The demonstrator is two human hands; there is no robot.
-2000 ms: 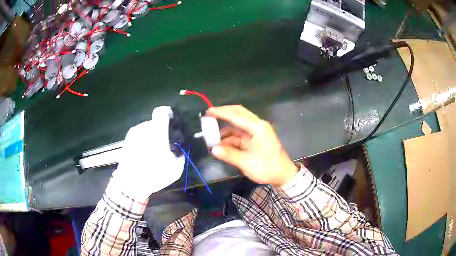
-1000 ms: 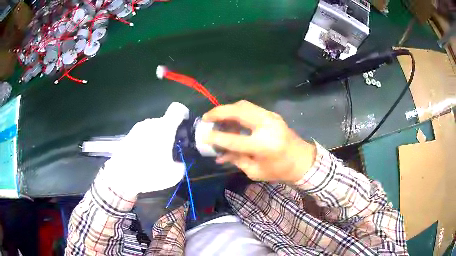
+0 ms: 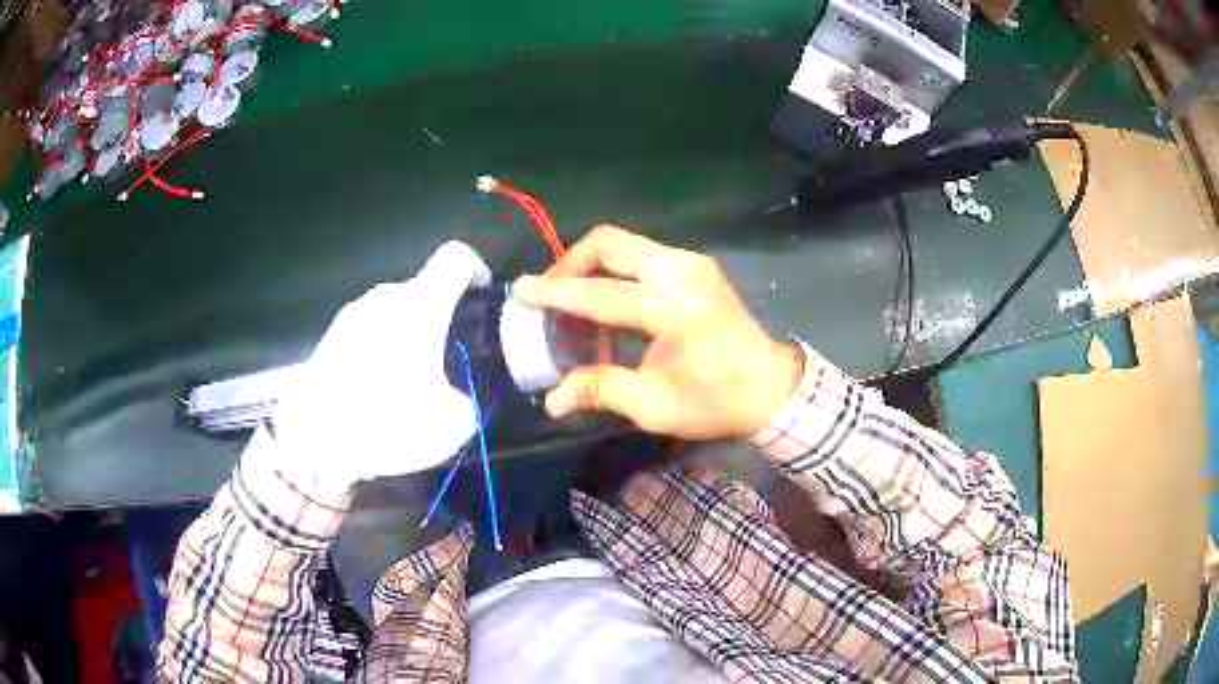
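My left hand (image 3: 381, 374), in a white glove, grips the tube housing (image 3: 241, 400), whose pale bar sticks out to the left. The black end holder (image 3: 473, 334) shows at the right side of the glove. Blue wires (image 3: 480, 461) hang from it. My bare right hand (image 3: 675, 341) holds the round wired unit (image 3: 529, 345) by its rim against the black end holder. Red lead wires (image 3: 531, 211) rise from behind my right fingers to a white connector (image 3: 487, 185). The contact face between unit and holder is mostly hidden.
A pile of round units (image 3: 161, 100) lies far left. The electric screwdriver (image 3: 922, 167) lies at right, with its cord looping down. Small white rings (image 3: 965, 205) lie beside it. A silver-grey screw box (image 3: 882, 67) stands behind. Cardboard sheets (image 3: 1123, 441) lie far right.
My right hand has brought the round unit leftward from a gap against the black end holder. The red wires swung and now point up and left. The view has shifted slightly.
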